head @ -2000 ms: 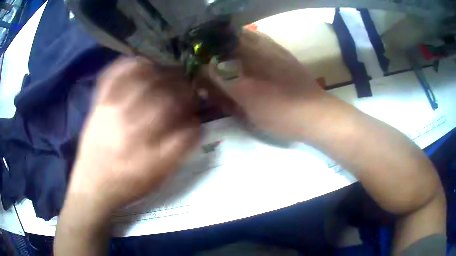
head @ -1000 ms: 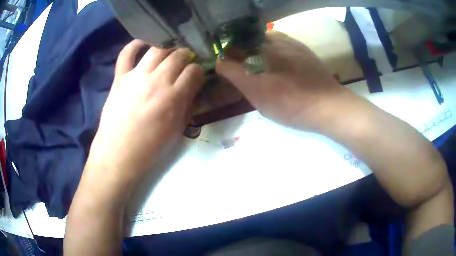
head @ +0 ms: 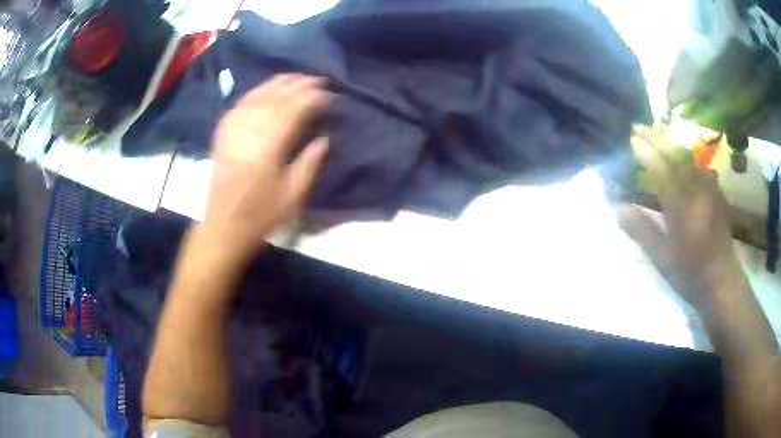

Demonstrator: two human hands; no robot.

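Observation:
A large, crumpled dark navy garment piece (head: 479,94) lies on the white tabletop across the top middle. My left hand (head: 270,154) is blurred and lies on its left part, thumb apart from the fingers; whether it pinches the cloth cannot be told. My right hand (head: 685,214) is at the right, beside the lit needle area, fingers spread and blurred. The sewing machine head (head: 724,81) is at the upper right, with a yellow-green glow beneath it. Orange-red tape (head: 707,152) shows by my right fingertips.
A black round housing with a red disc (head: 97,44) stands at the upper left. A blue plastic basket (head: 64,265) is below the table at the left. Dark cloth (head: 154,265) hangs between the basket and the table. A narrow navy strip (head: 772,218) lies at the right edge.
The view has swung left, so the machine head now sits at the right. My left hand has left the needle area and moved onto the garment. My right fingers have spread near the needle.

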